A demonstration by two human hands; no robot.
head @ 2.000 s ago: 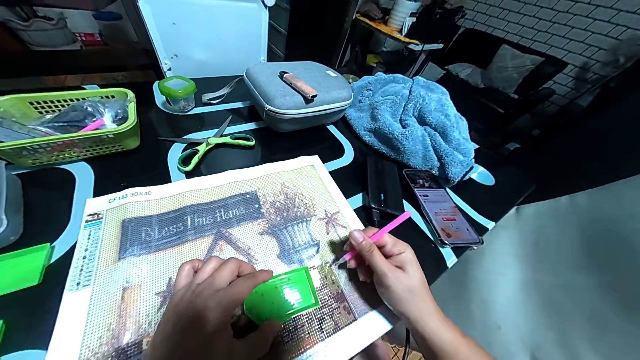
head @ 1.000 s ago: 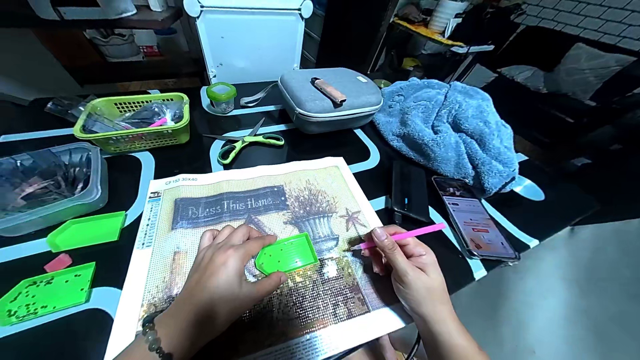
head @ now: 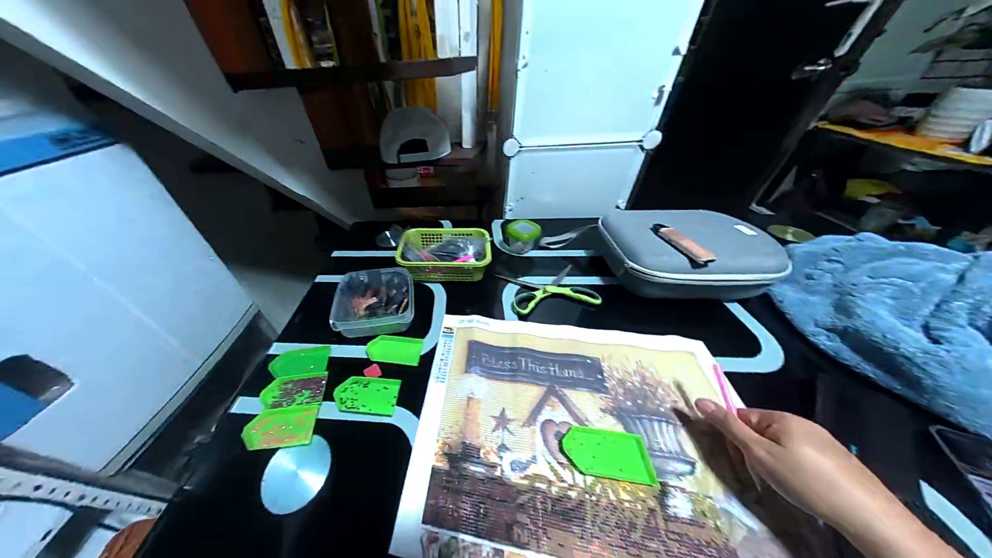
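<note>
My right hand (head: 775, 442) is over the right edge of a diamond painting canvas (head: 535, 411), holding a pink applicator pen (head: 725, 390) pointed upward. A green plastic drill tray (head: 610, 455) lies on the canvas, left of that hand, with a few small specks in it. My left hand is out of view. Left of the canvas, several more green trays lie on the table, one with dark drills (head: 368, 395) and another with reddish-brown drills (head: 296, 391). A small pink wax piece (head: 373, 370) sits between trays.
Behind the canvas are green-handled scissors (head: 554, 296), a grey zip case (head: 695, 252), a lidded green jar (head: 522, 234) and a green basket (head: 444, 270). A clear plastic container (head: 373, 302) stands at left. A blue fluffy cloth (head: 891, 318) and a phone (head: 969, 457) lie at right.
My left hand has let go of the green tray, which now lies on the canvas, and has left the view. My right hand has moved off the painted area's middle. The view has swung left.
</note>
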